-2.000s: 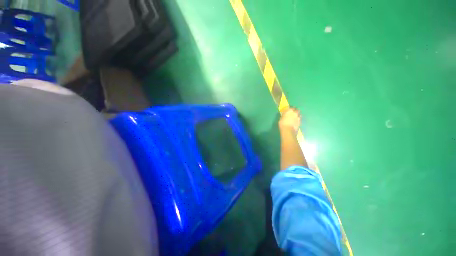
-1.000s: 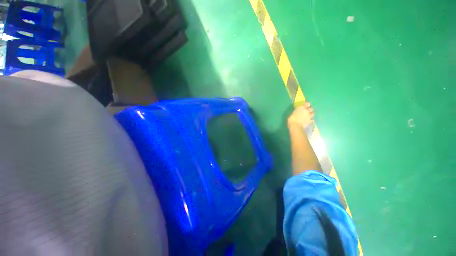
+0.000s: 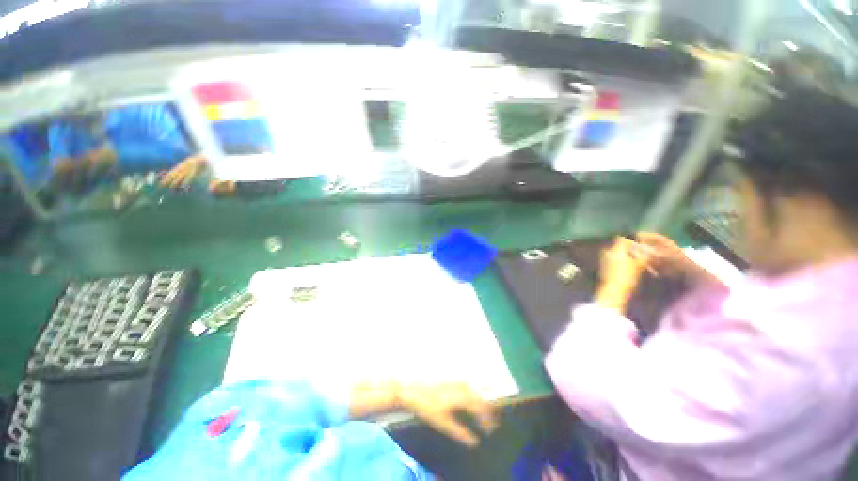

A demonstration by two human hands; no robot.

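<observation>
My left hand (image 3: 456, 411) reaches in from the lower left, blurred, at the mat's near edge. Its fingers are spread and nothing shows in it. My blue sleeve covers the mat's lower left corner. My right hand is not in view. The cream-white work mat (image 3: 367, 329) lies on the green bench, with a small group of parts (image 3: 304, 293) near its far edge. A black tray (image 3: 113, 324) at the left holds rows of pale-framed units. A narrow strip of pale-green pieces (image 3: 222, 312) lies between tray and mat.
A blue parts bin (image 3: 463, 254) stands at the mat's far right corner. Single units (image 3: 349, 240) lie beyond the mat. A person in pink (image 3: 715, 348) works at a dark mat on the right. Test charts (image 3: 235, 127) and a white fan (image 3: 447, 122) stand beyond; blue-sleeved people are at far left.
The view has swung up from the green floor, blue stool and striped tape to the bench. The hand seen low over the floor is gone from there; a spread hand shows at the mat's edge.
</observation>
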